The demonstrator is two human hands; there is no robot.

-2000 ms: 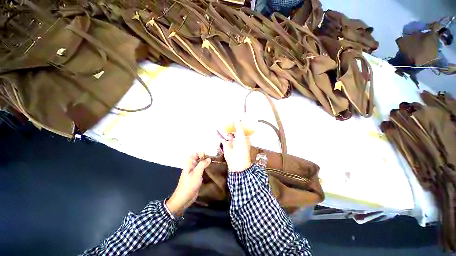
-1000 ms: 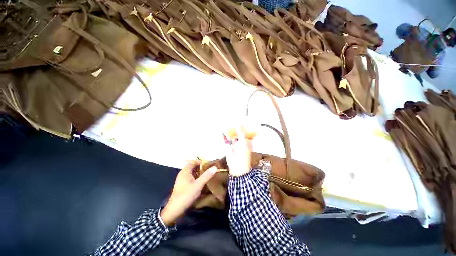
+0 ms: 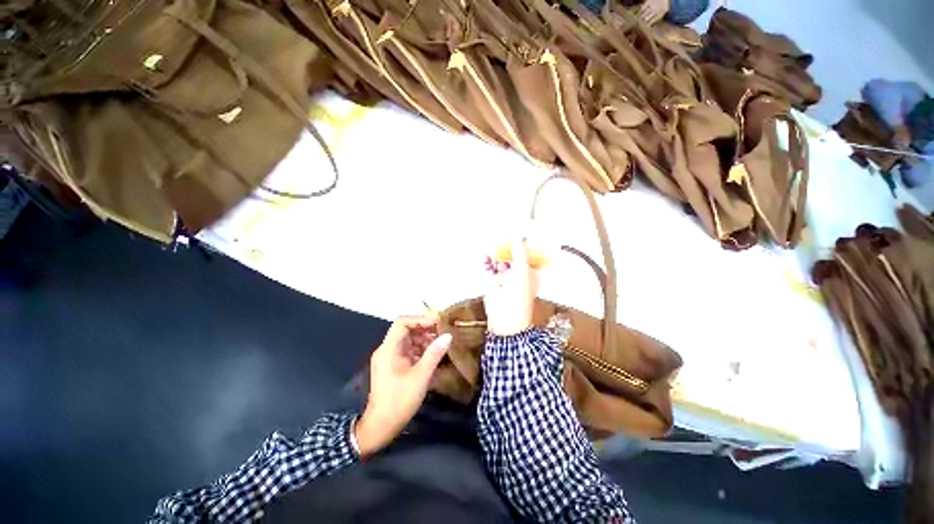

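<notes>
A brown bag (image 3: 614, 394) rests at the table's front edge, its top up, with a gold-toned zipper (image 3: 609, 366) along the opening. A thin strap loop (image 3: 606, 246) stands up behind it. My left hand (image 3: 401, 374) is at the bag's left end, its thumb and fingers at the bag's top corner, seeming to pinch it. My right hand (image 3: 511, 292) is above the bag's left part, washed out by glare. It holds an orange rounded object (image 3: 534, 258), perhaps a squeeze bottle; its tip is not clear.
Brown bags with pale zipper lines lie in a row (image 3: 512, 92) along the table's far side. More bags (image 3: 174, 113) are heaped at the left, and a stack (image 3: 886, 297) stands at the right. The white table covering (image 3: 410, 215) lies between. A person (image 3: 896, 107) is at the far right.
The whole view has shifted, with the scene slightly to the right. My left fingers have opened a little and changed their hold at the bag's corner. The right hand still holds the orange object.
</notes>
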